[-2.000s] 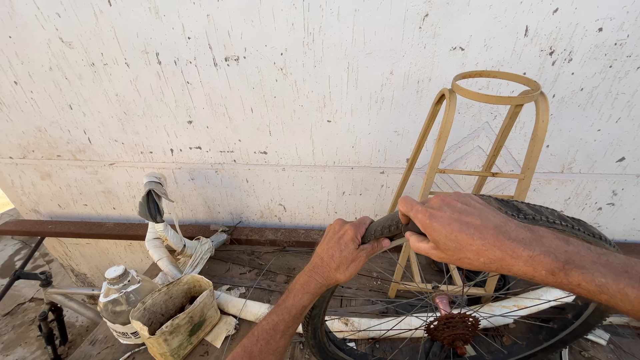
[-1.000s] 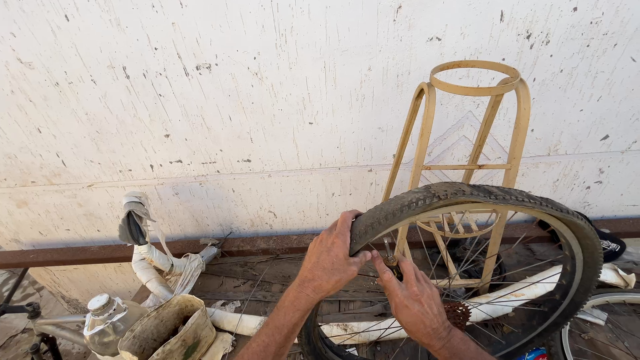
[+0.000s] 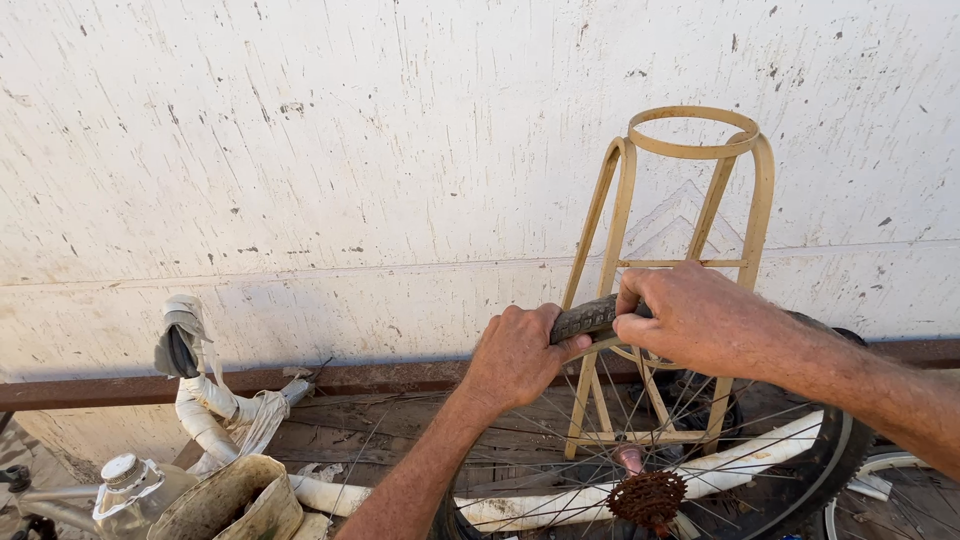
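A bicycle wheel with a black knobbly tire (image 3: 589,319) stands upright at the lower right, its rusty sprocket cassette (image 3: 646,498) facing me. My left hand (image 3: 521,360) grips the top of the tire, thumb along the rim side. Just to its right, my right hand (image 3: 675,319) pinches the tire with thumb and forefinger from above, its forearm crossing over the wheel. Whatever lies under the right fingers is hidden. Behind the wheel stands a tan metal stand (image 3: 757,202) with a ring on top.
A white wrapped tube (image 3: 540,506) runs behind the wheel. At lower left are a plastic bottle (image 3: 142,487), a cut-open dirty container (image 3: 232,499) and a wrapped bent pipe (image 3: 199,412). A rusty rail (image 3: 420,375) lies along the white wall (image 3: 375,150). Another wheel (image 3: 892,459) is at lower right.
My right hand has moved up from beside the spokes below the rim onto the top of the tire. My left hand remains on the tire. The wheel's upper part sits lower and less upright against the stand.
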